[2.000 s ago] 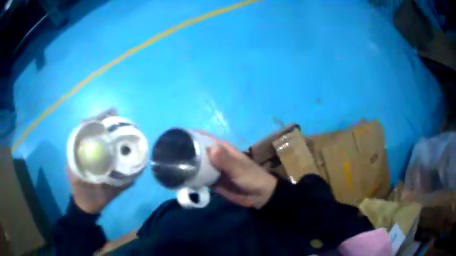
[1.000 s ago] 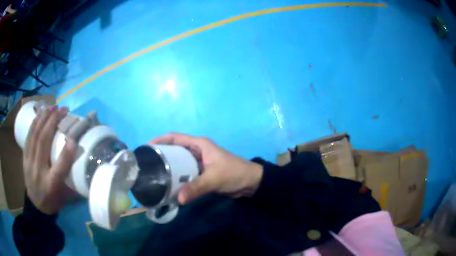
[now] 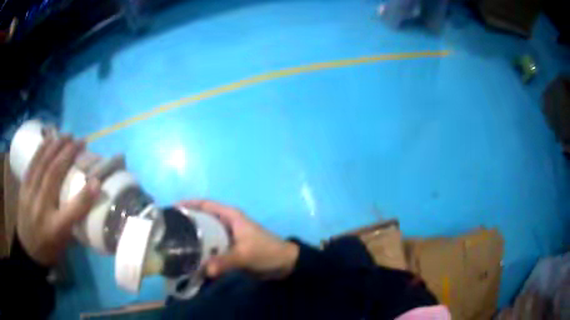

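Note:
My left hand (image 3: 50, 194), bare, is wrapped around a white vacuum flask (image 3: 94, 228) at the left, which lies tilted with its neck toward the cup. Its wide white lid (image 3: 132, 253) hangs open on the neck side. My right hand (image 3: 253, 247), bare, holds a white cup (image 3: 212, 234) with a dark metallic inside and a small side handle below. The cup's mouth faces the flask's neck, close against it. Blur and the lid hide whether they touch and whether liquid flows.
Blue floor (image 3: 350, 137) with a curved yellow line (image 3: 269, 76) lies ahead. Flattened brown cartons (image 3: 462, 265) lie at the lower right, beside clear plastic (image 3: 545, 284). A brown box edge shows at the far left. A green object (image 3: 526, 67) lies at the upper right.
Two seconds ago the flask and cup were apart with the flask upright; the flask is now tipped toward the cup. Since one second ago, the cup has shifted slightly down, and the view has tilted up.

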